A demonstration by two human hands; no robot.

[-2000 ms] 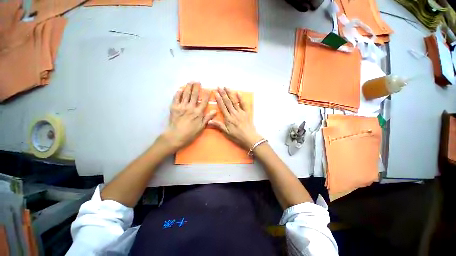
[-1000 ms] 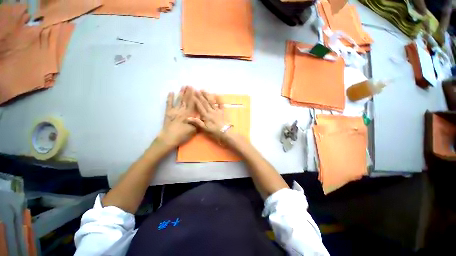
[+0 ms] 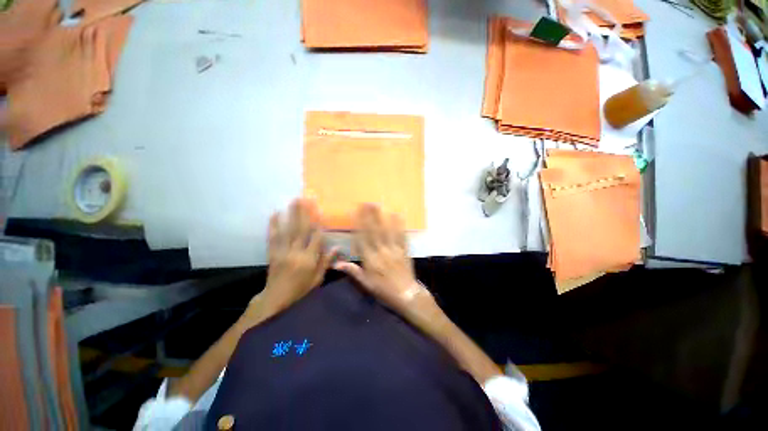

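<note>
An orange zippered pocket panel (image 3: 364, 172) lies flat on the pale grey tabletop in front of me. Its slot with a pale zipper line runs near the far edge. My left hand (image 3: 295, 252) rests at the panel's near left corner, fingers pointing away from me and slightly blurred. My right hand (image 3: 383, 257) lies at the near edge, to the right of it, its fingertips over the panel. Both hands are flat with fingers a little apart, and neither grips the panel. The thumbs nearly meet below the near edge.
An orange stack (image 3: 365, 25) lies beyond the panel. Zippered panels (image 3: 594, 223) and another orange stack (image 3: 549, 88) are at the right, with a glue bottle (image 3: 636, 104) and small metal pieces (image 3: 495, 183). A masking tape roll (image 3: 98, 191) sits at the left edge.
Both hands have moved from the upper part of the panel back to its near edge, towards my body. The panel's slot is now uncovered. The camera view has shifted.
</note>
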